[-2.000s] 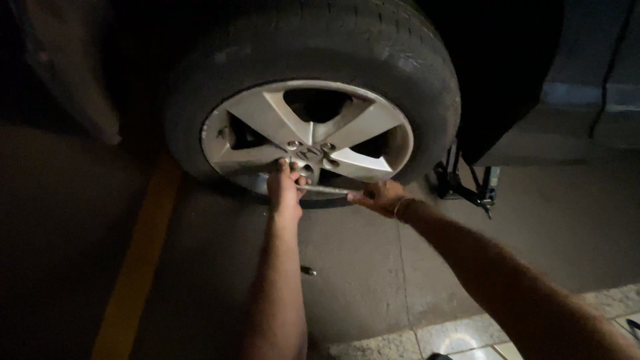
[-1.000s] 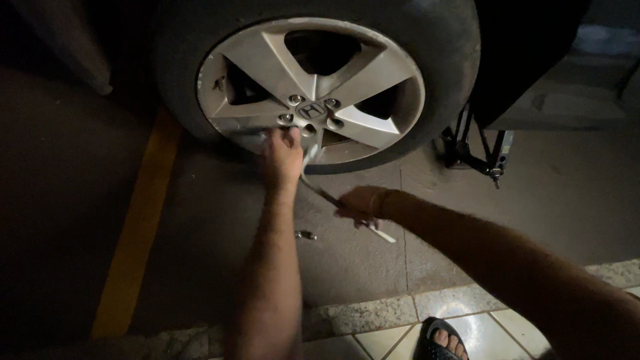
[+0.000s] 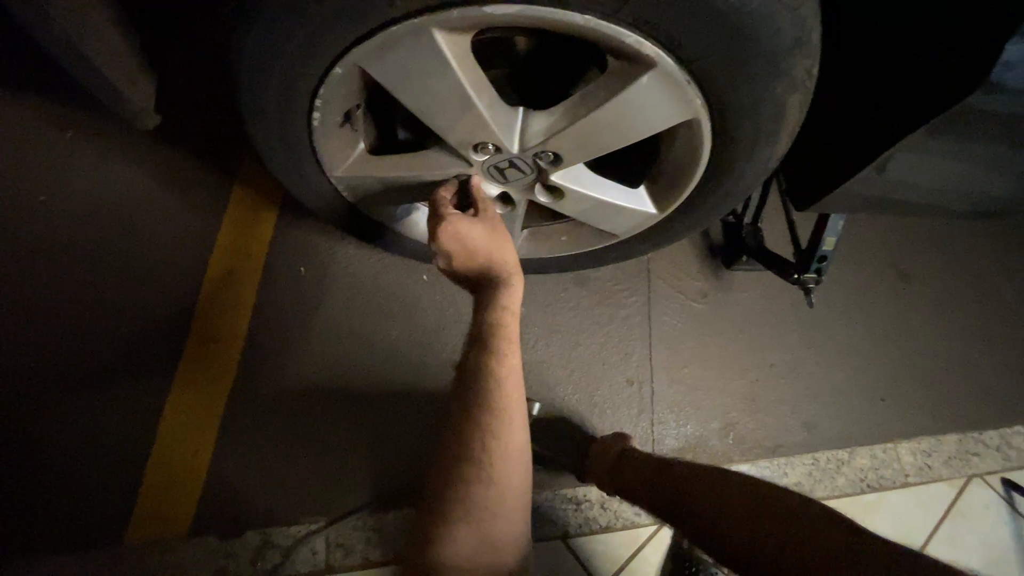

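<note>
The silver alloy wheel [image 3: 592, 120] with a Honda centre cap [image 3: 510, 170] stands upright in its black tyre [image 3: 768, 104]. Lug nuts, one of them [image 3: 486, 150] above the cap's left side, show in their recesses; the hole [image 3: 504, 200] below the cap looks dark. My left hand [image 3: 474, 232] is at the hub's lower left, thumb and fingers bent around a spot there; whether they pinch something is hidden. Low over the floor, in shadow, is my right hand [image 3: 564, 444], partly behind my left forearm. A small shiny metal piece [image 3: 534, 408] shows by its fingers. The wrench is not seen.
A scissor jack [image 3: 788, 240] stands under the car's dark body, right of the tyre. A yellow painted line [image 3: 212, 344] crosses the concrete floor at the left. Along the bottom run a granite edging [image 3: 872, 468] and pale tiles [image 3: 896, 516], with a dark sandal partly showing.
My right hand has gone from the wrench near the wheel down toward the floor, where small metal pieces lay earlier. My left hand stays at the hub. The view is nearer the wheel.
</note>
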